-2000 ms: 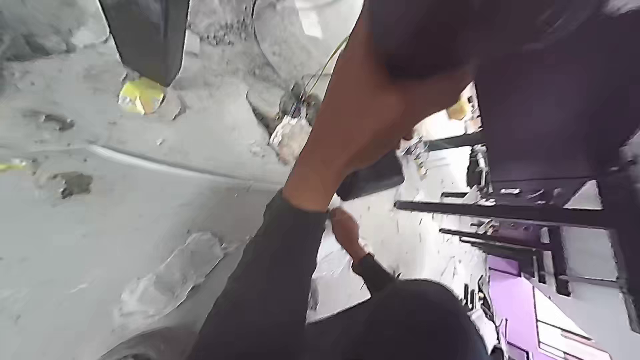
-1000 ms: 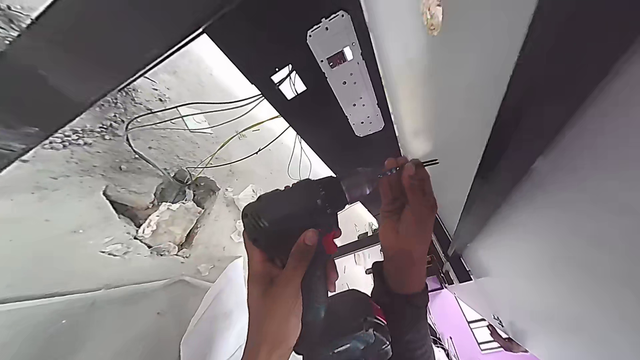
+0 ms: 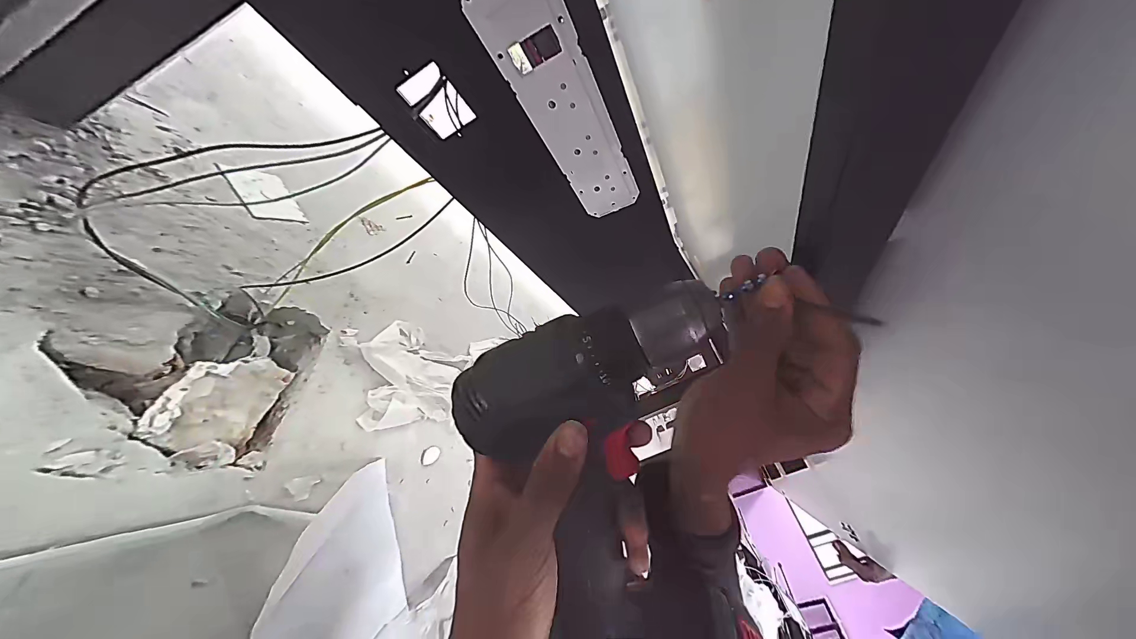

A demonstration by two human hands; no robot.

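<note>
A cordless power drill (image 3: pixel 550 373) with a black body and a red trigger lies across the middle of the view, its chuck (image 3: pixel 679 324) pointing right. My left hand (image 3: pixel 515 532) is wrapped around its handle, thumb on the near side and a finger by the trigger. Out of the chuck runs a thin drill bit (image 3: pixel 865 318), slanting slightly down to the right. My right hand (image 3: pixel 781 364) pinches this bit just beyond the chuck, its fingers covering part of the shank. The bit's tip shows past the fingers, before a pale grey panel.
Above the drill is a black metal frame (image 3: pixel 550 222) with a perforated white plate (image 3: pixel 577 115) and a square cutout. Loose wires (image 3: pixel 222 146) hang at the left over a broken hole with rubble (image 3: pixel 217 408). A pale panel (image 3: pixel 1003 355) fills the right. Another person's hand (image 3: pixel 861 564) shows lower right.
The view has swung strongly since two seconds ago. The drill and both hands are now in plain sight. Over the last second, my right hand has stayed at the bit.
</note>
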